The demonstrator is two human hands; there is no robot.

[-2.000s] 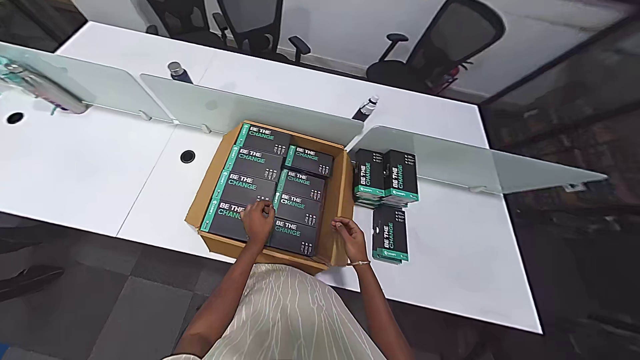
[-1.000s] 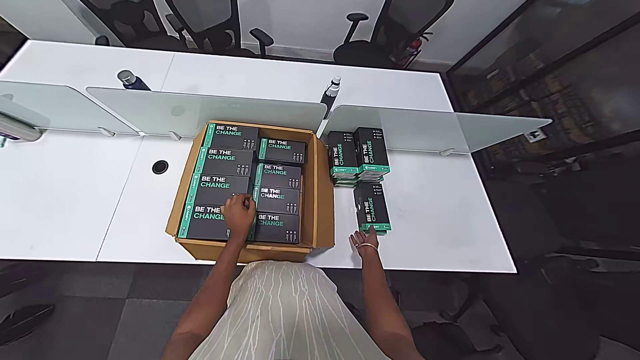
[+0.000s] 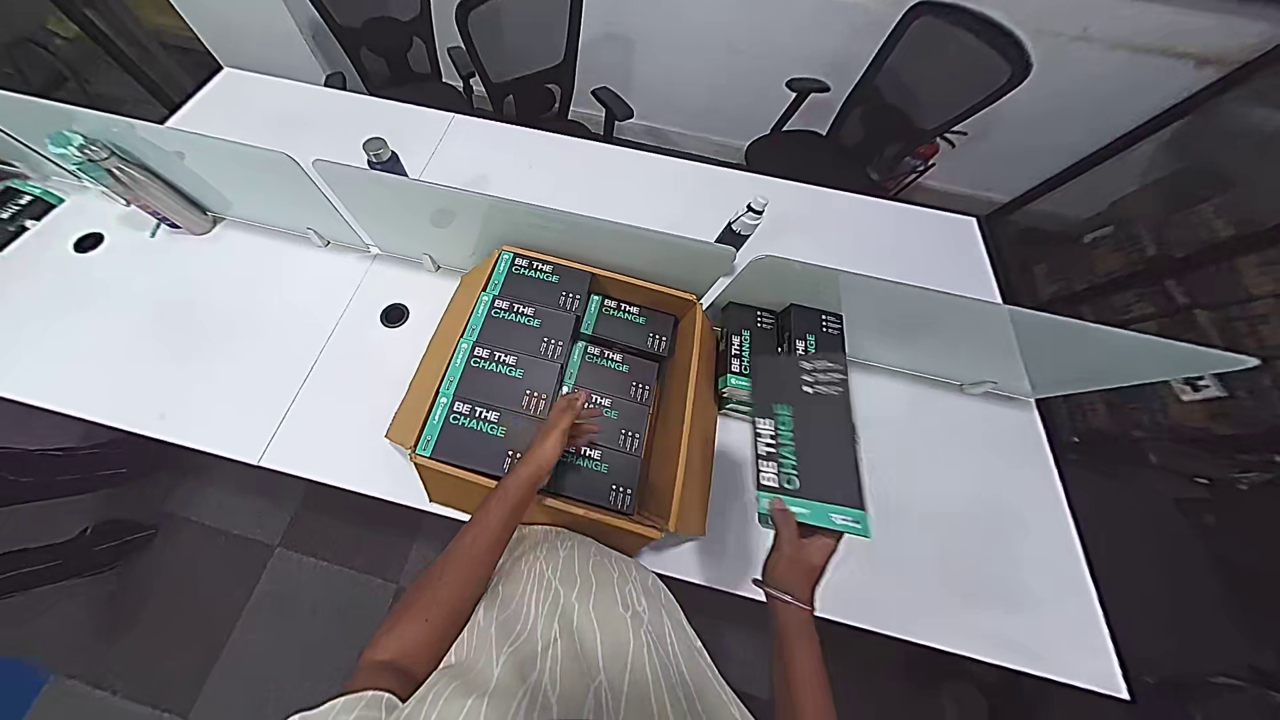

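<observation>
An open cardboard carton (image 3: 695, 440) on the white desk holds two columns of black-and-green printed boxes (image 3: 515, 325). My left hand (image 3: 572, 425) rests over the boxes in the right column, near the lower part of the carton; whether its fingers grip anything is not plain. To the carton's right, my right hand (image 3: 797, 550) grips the green near end of a black-and-green box (image 3: 810, 440), which is raised and slightly blurred. Behind that box stand stacks of similar boxes (image 3: 748, 345), partly covered by it.
Frosted glass dividers (image 3: 530, 215) run along the desk (image 3: 940, 520) behind the carton. A dark bottle (image 3: 383, 157) and a black-and-white bottle (image 3: 742, 222) stand beyond them. A large steel bottle (image 3: 150, 185) is at the left. Mesh chairs (image 3: 925, 90) stand across the desk.
My right hand, beside the carton's right flap two seconds ago, went to the near stack of boxes on the right and now holds a box up. My left hand stays over the carton.
</observation>
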